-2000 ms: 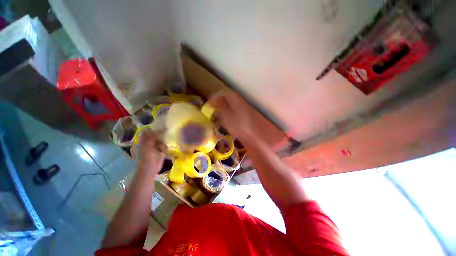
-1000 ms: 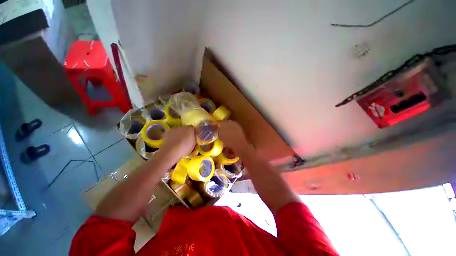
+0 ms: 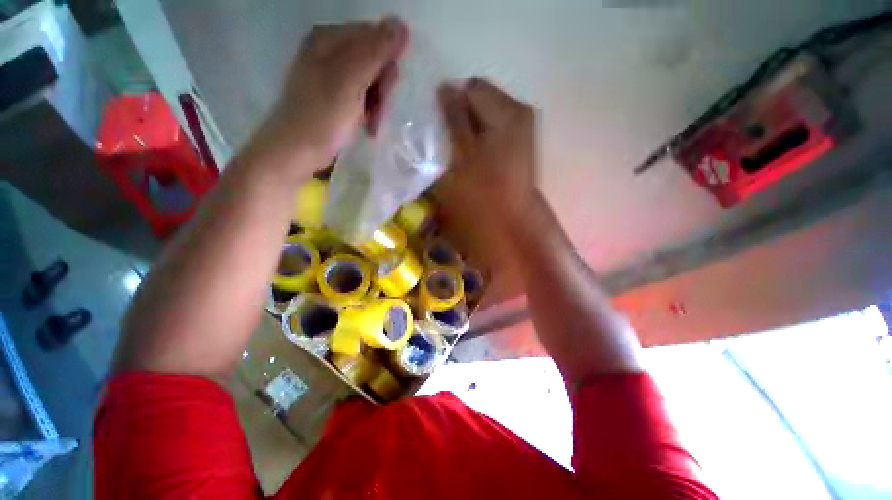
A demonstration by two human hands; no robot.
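Note:
My left hand (image 3: 342,78) and my right hand (image 3: 489,137) are raised above the open carton of tape. Between them they hold clear plastic wrap (image 3: 386,171), which hangs down to the rolls. Several yellow packing tape rolls (image 3: 344,278) with dark cores lie loose and tilted on top of the carton. Other rolls (image 3: 421,352) near the carton's front corner look wrapped in clear film. The carton's far side is hidden behind the wrap and my hands.
A red plastic stool (image 3: 142,127) stands at the left by the wall. Dark sandals (image 3: 64,329) lie on the grey floor. A taped carton with a white label (image 3: 286,390) is below my left arm. A red box with a chain (image 3: 763,146) is at the right wall.
Both hands have risen from the carton, pulling the wrap up. The wrapped sleeve held earlier no longer shows between them, and more loose yellow rolls lie on top of the carton.

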